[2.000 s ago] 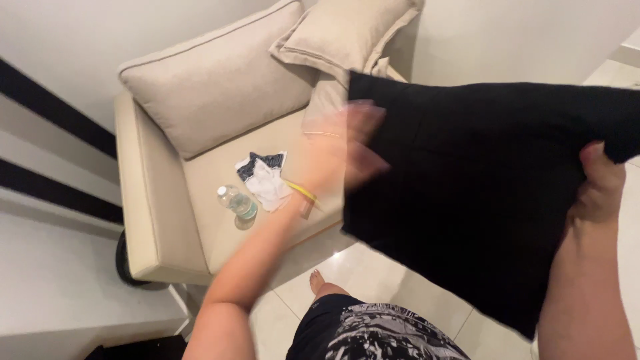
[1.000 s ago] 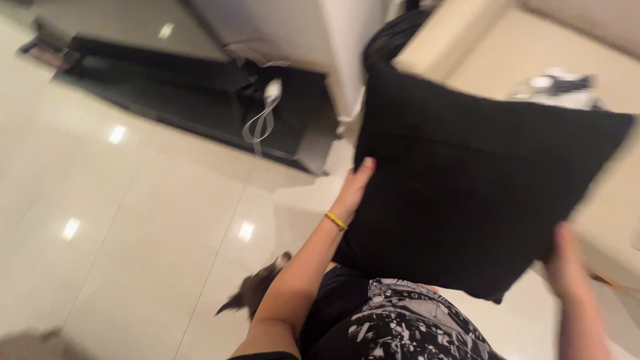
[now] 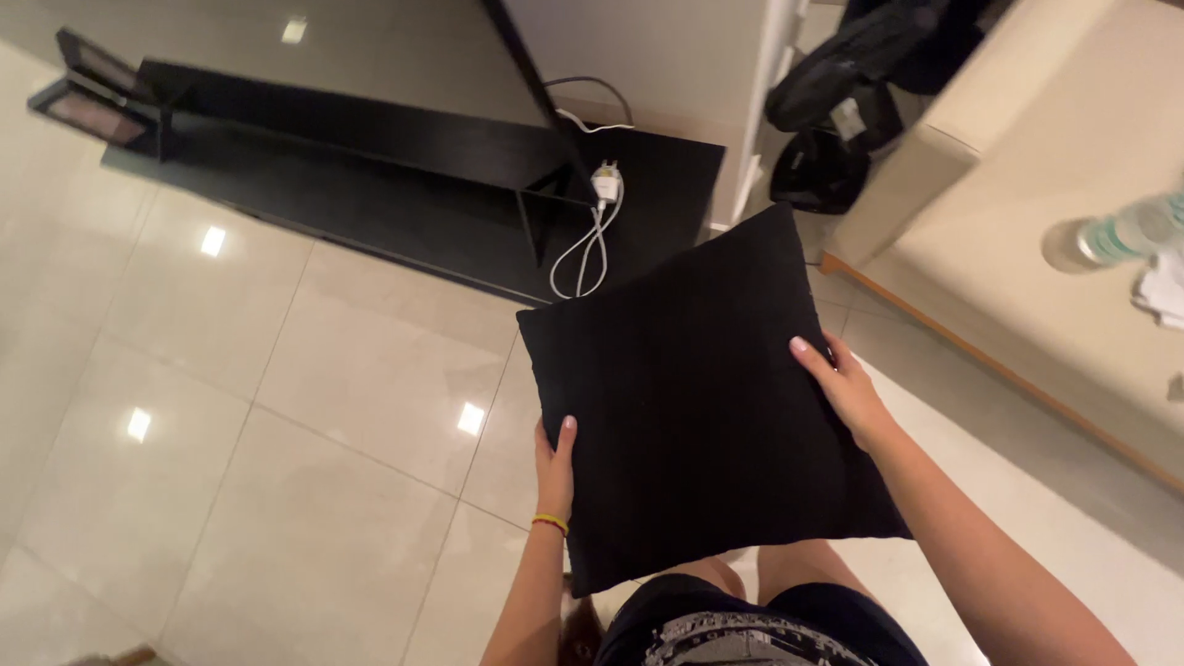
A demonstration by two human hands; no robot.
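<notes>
A square black cushion [image 3: 694,416] is held between both hands in front of my body, above the tiled floor. My left hand [image 3: 556,467], with a yellow and red band at its wrist, grips the cushion's left edge, thumb on the near face. On the opposite edge, my right hand [image 3: 844,387] has its thumb on the face and its fingers behind. The cushion hides part of the floor and my legs.
A low black TV stand [image 3: 370,217] bears a television [image 3: 351,55] and a white charger [image 3: 606,183] with a looped cable. To the right is a beige sofa [image 3: 971,231] with a plastic bottle [image 3: 1128,229] on it. Black bags [image 3: 851,83] lie behind.
The view has swung from the sofa toward the TV stand. Two seconds ago my left hand was apart from the cushion, blurred beside it; now it holds the left edge.
</notes>
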